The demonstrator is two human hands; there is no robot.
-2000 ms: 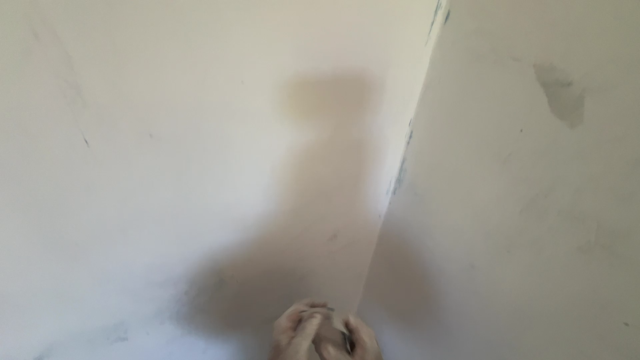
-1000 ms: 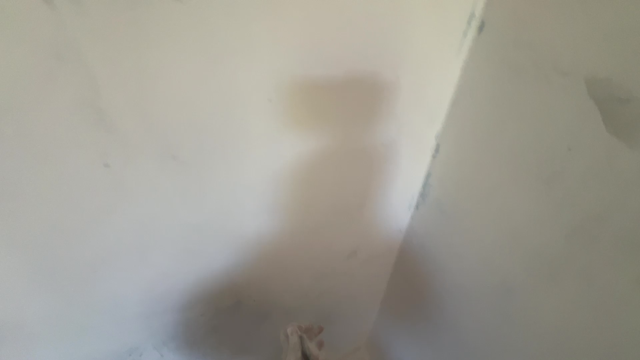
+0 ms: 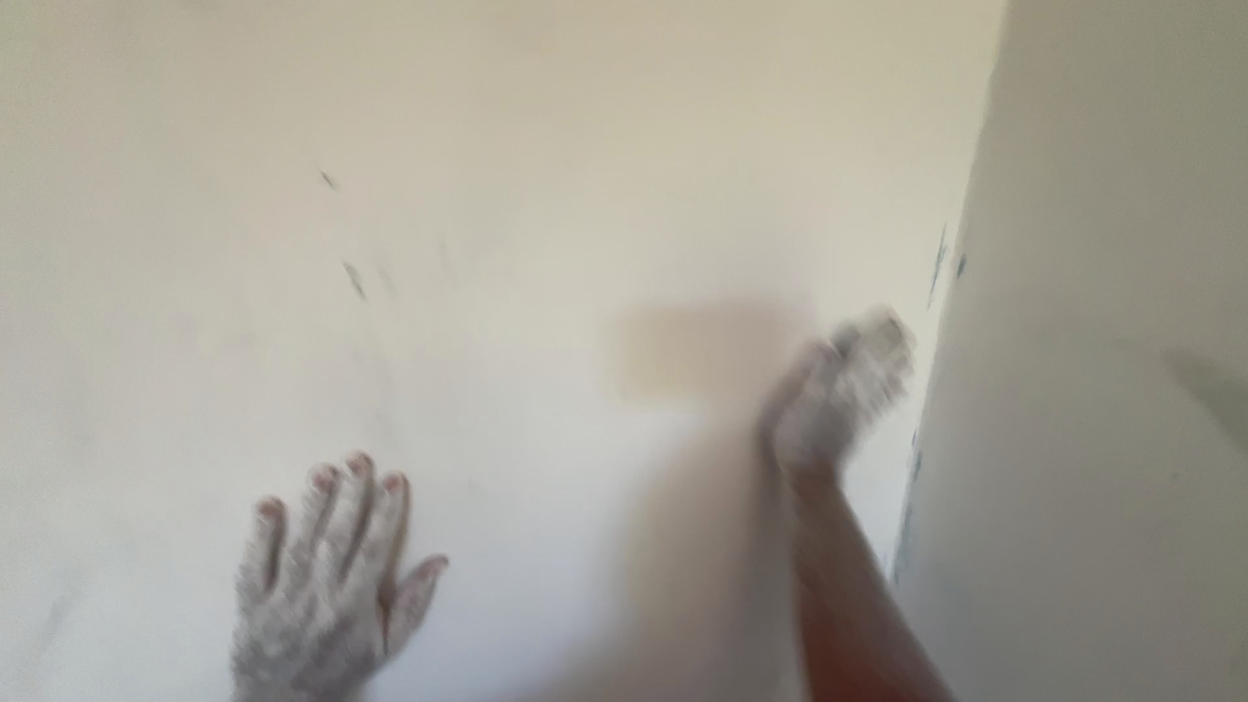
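My left hand (image 3: 317, 595), coated in pale dust, lies at the lower left over the off-white wall (image 3: 507, 244), its fingers apart and nothing visible in it. Higher up on the right, my right hand (image 3: 838, 405) is against or close to the same wall, beside the corner. It is also dusty and blurred, with the fingers bent. Whether something thin is under or between its fingers cannot be made out.
A wall corner (image 3: 960, 244) with small bluish marks runs down the right side. Beyond it stands a greyer wall (image 3: 1092, 195) with a darker patch. Dark scuffs (image 3: 354, 280) mark the main wall, and a soft shadow falls across it.
My hands, close together at the bottom edge two seconds ago, are now far apart and raised. My left hand is spread at the left; my right hand is near the corner. The view has shifted.
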